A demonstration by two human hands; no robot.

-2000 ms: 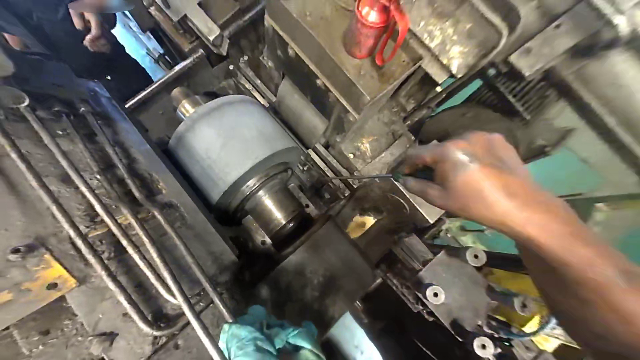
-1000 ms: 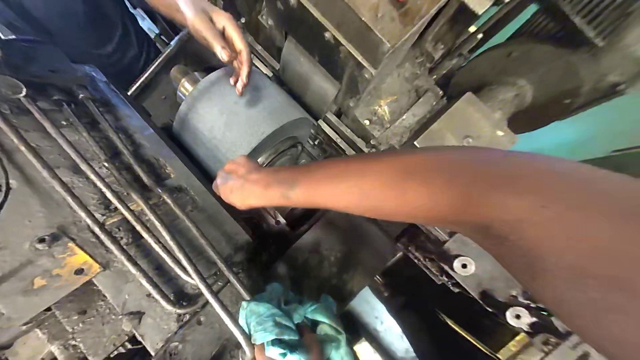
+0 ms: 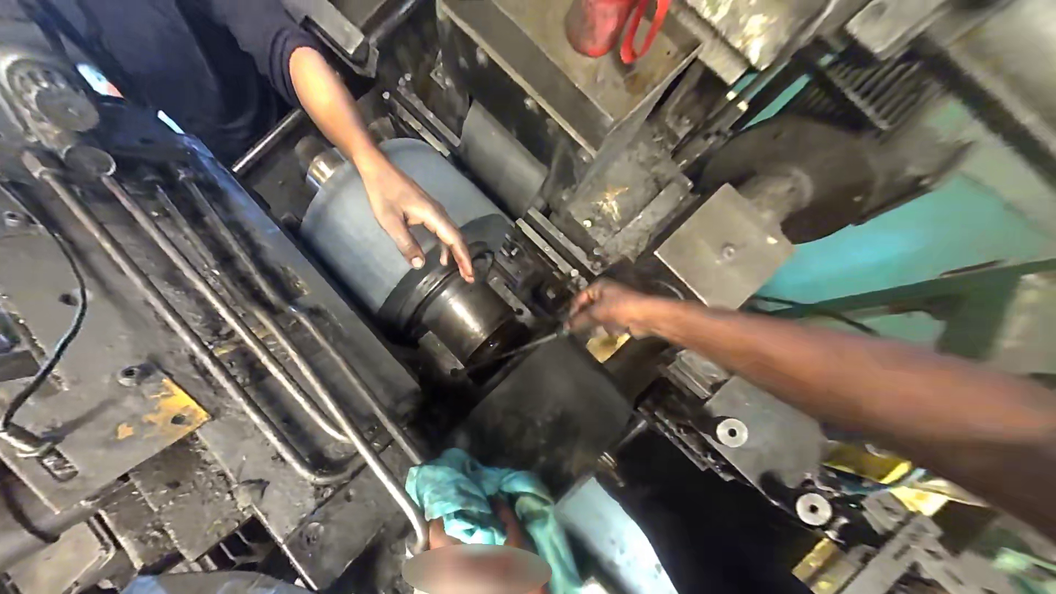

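Observation:
My right hand (image 3: pixel 610 309) is closed around one end of a thin metal rod (image 3: pixel 532 342), beside the shaft end. The rod points down-left, across the dark gap below the bright steel journal (image 3: pixel 464 318). That journal extends from a large grey cylinder (image 3: pixel 355 231) lying in the machine. At the bottom edge my left hand (image 3: pixel 507 524) grips a crumpled teal cloth (image 3: pixel 458 487); a blurred patch hides part of it. A co-worker's hand (image 3: pixel 412 206) reaches over the cylinder, fingers pointing down near its dark end collar (image 3: pixel 404 297).
Bent metal pipes (image 3: pixel 239 330) run along the machine bed on the left. A dark block (image 3: pixel 553 404) lies below the journal. A red container (image 3: pixel 596 25) with a strap stands on a ledge at the top. The co-worker's dark sleeve (image 3: pixel 256 49) is at upper left.
My right hand has moved right, off the cylinder's lower side where it was a second ago. The co-worker's hand has come farther over the cylinder, toward its collar. The teal cloth stays near the bottom.

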